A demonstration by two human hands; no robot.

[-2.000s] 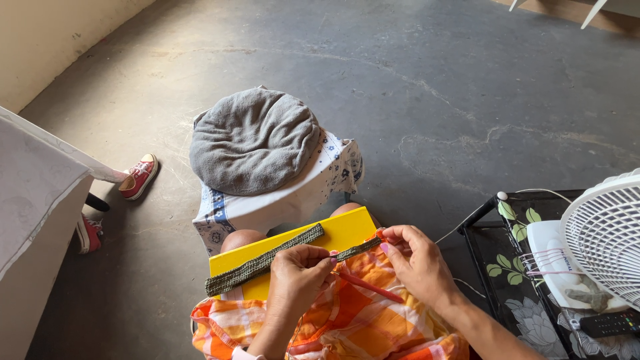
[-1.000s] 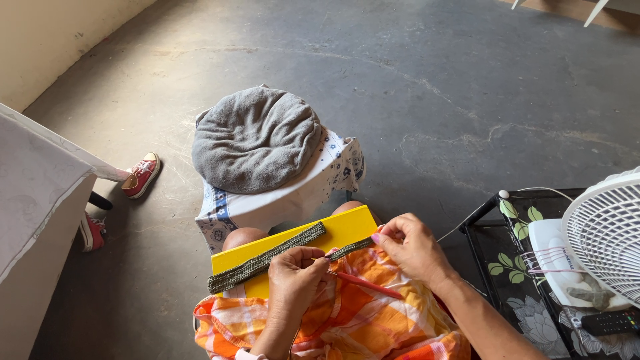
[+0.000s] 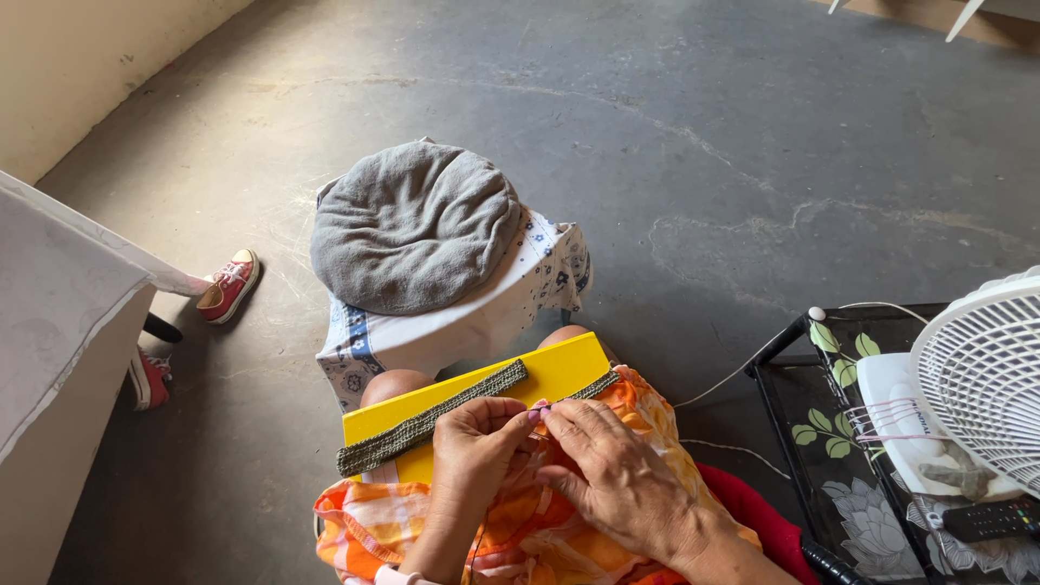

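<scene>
My left hand [image 3: 479,451] and my right hand [image 3: 605,459] meet above my lap, their fingertips pinching a narrow dark green woven strip [image 3: 597,385], whose far end shows past my right fingers. A thin dark cord hangs below my left hand. Behind my hands a yellow board [image 3: 561,361] lies across my knees. On it rests a wider dark green woven band [image 3: 431,418], slanting up to the right and touched by neither hand's fingertips. Orange and white checked cloth [image 3: 390,520] covers my lap. What exactly lies between my fingertips is too small to tell.
A round grey cushion [image 3: 414,227] sits on a cloth-covered seat [image 3: 455,341] ahead. Red sneakers [image 3: 231,284] stand at left by a pale covered table [image 3: 65,268]. At right, a black glass-topped stand [image 3: 821,455] holds a white fan [image 3: 991,382] and a remote control [image 3: 991,520].
My right hand has moved left and down to my left hand, from farther along the narrow strip. The wider band still lies on the yellow board.
</scene>
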